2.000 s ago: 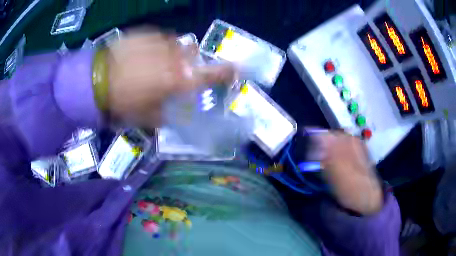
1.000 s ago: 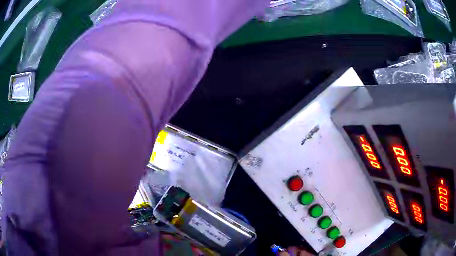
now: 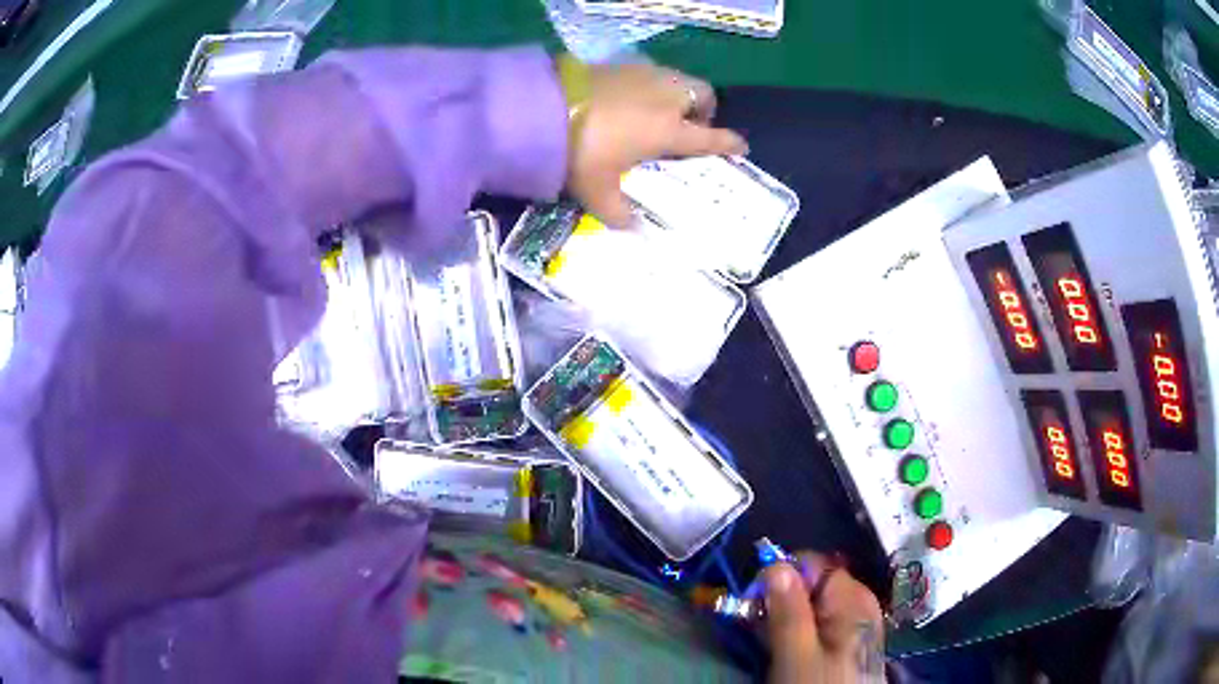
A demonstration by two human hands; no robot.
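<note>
My left hand (image 3: 648, 127) reaches across the top middle, fingers spread onto an open-faced power bank unit (image 3: 729, 214) at the back of the group; whether it grips the unit is unclear. My right hand (image 3: 818, 617) is at the bottom, cut off by the edge, and pinches the test lead plugs (image 3: 771, 575), silvery and blue. Blue test lead wires (image 3: 611, 535) run near it. Another unit (image 3: 642, 448) lies tilted just left of the plugs, touching no hand, its battery, yellow tape and green board showing. No unit is on the plugs.
The white sloped tester (image 3: 882, 321) stands at right with lit red digits and red and green buttons. Several more units (image 3: 461, 327) lie loosely at left, partly under my left sleeve. The green conveyor belt (image 3: 882, 54) curves behind, carrying bagged units (image 3: 1116, 67).
My left arm has drawn back from the far side, and its hand now shows over the back units. My right hand shows more fully with the plugs. The view has shifted.
</note>
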